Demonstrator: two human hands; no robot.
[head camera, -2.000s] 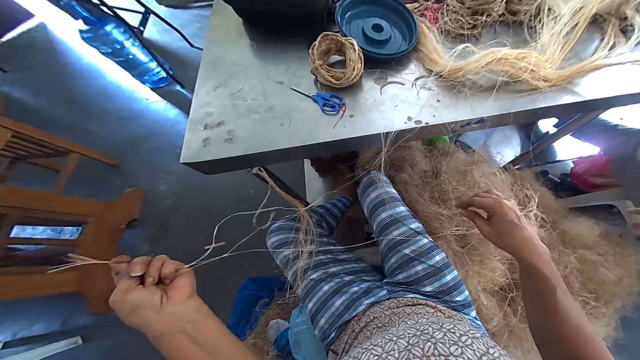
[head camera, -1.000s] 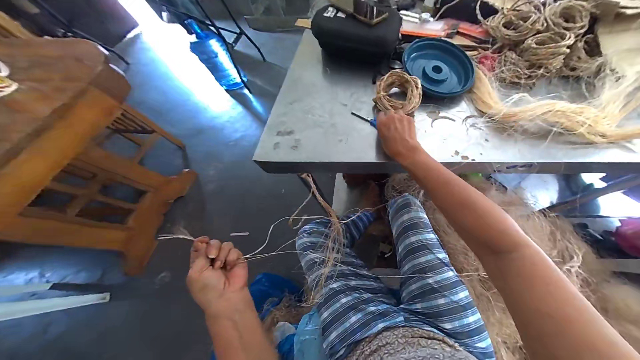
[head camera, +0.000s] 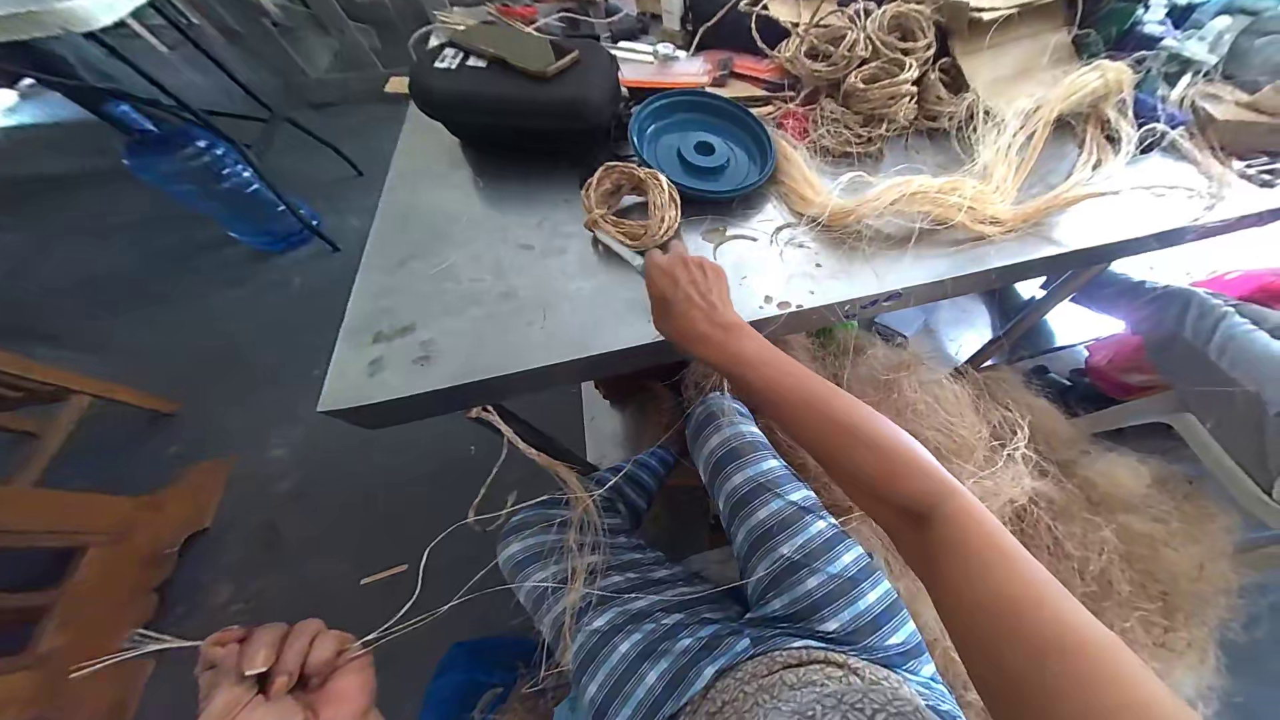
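Note:
My left hand, at the lower left, is closed around several pale fibre strands; their short ends stick out to its left and the long parts run across my lap. My right hand reaches over the metal table with its fingers closed at the scissors, whose handles it hides. A blade of the scissors shows beyond the fingertips, beside a small coil of twisted fibre cord. Loose fibres hang over my striped trousers.
On the metal table are a blue round dish, a black case, cord coils and a pale fibre hank. Fluffy fibre lies at right, wooden furniture at left.
My right hand has moved from above the fluffy fibre at the right to the scissors on the table, which lay uncovered beside the coil before. My left hand keeps its hold on the strands.

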